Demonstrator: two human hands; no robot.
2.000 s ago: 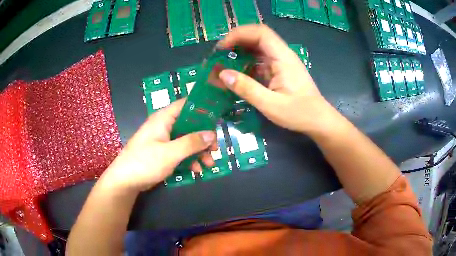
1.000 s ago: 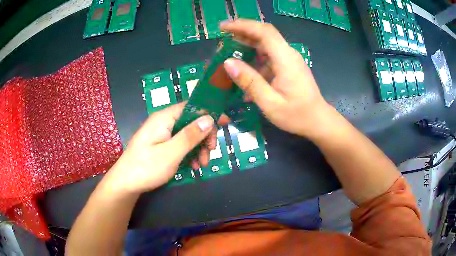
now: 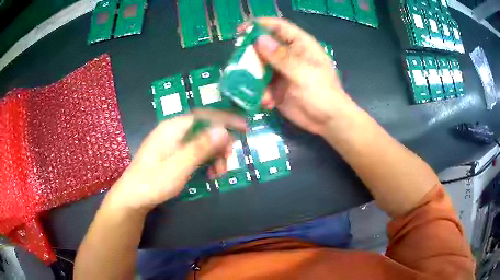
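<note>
My right hand (image 3: 304, 76) holds a short green circuit board (image 3: 244, 82) with a silvery-white pad, tilted and slightly blurred, above the boards on the mat. My left hand (image 3: 167, 156) is lower left of it, its fingers blurred, with a dark green board piece (image 3: 195, 130) between thumb and fingers, mostly hidden. The two pieces look apart. Under my hands, green strips with white pads (image 3: 268, 149) lie side by side on the black mat (image 3: 329, 180), partly covered.
Red bubble bags (image 3: 77, 131) lie at the left. More green boards (image 3: 194, 22) lie along the back. Stacked boards (image 3: 433, 24) stand at the right, with a smaller group (image 3: 435, 79) in front. A clear plastic bag (image 3: 482, 76) and black cable (image 3: 474, 133) lie far right.
The long strip held between both hands now shows as separate pieces. The right hand's piece has turned its white pad into view. The left fingers have moved. The view has shifted slightly.
</note>
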